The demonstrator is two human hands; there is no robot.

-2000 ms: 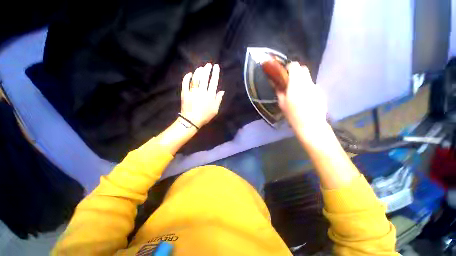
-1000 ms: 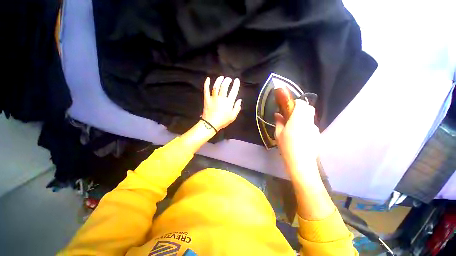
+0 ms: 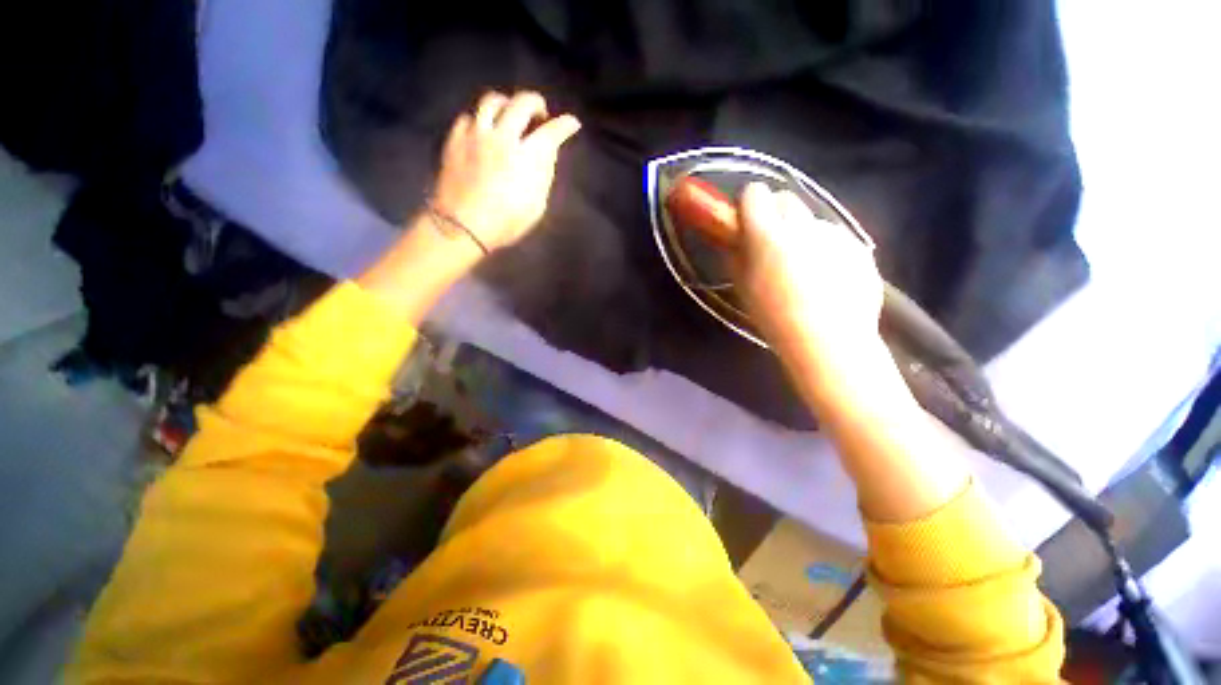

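Observation:
A black garment piece (image 3: 803, 107) lies spread over the pale lilac table cover (image 3: 261, 127), with soft folds in it. My right hand (image 3: 803, 261) is closed on the reddish-brown handle of the steam iron (image 3: 679, 254). The iron sits on the cloth with its pointed tip towards the upper left. My left hand (image 3: 502, 167) is on the left part of the black cloth, fingers curled, thumb towards the right. Whether its fingertips pinch the cloth cannot be told.
A thick black hose (image 3: 998, 422) runs from the iron to the lower right. Black cloth pieces (image 3: 127, 174) hang at the left. A cardboard box (image 3: 803, 575) is below the table edge. A grey-brown flat piece (image 3: 1118, 535) is at the right.
The view has shifted. My left hand has moved left and up, and its spread fingers have curled. The iron has turned its tip to the left, and the hose now shows.

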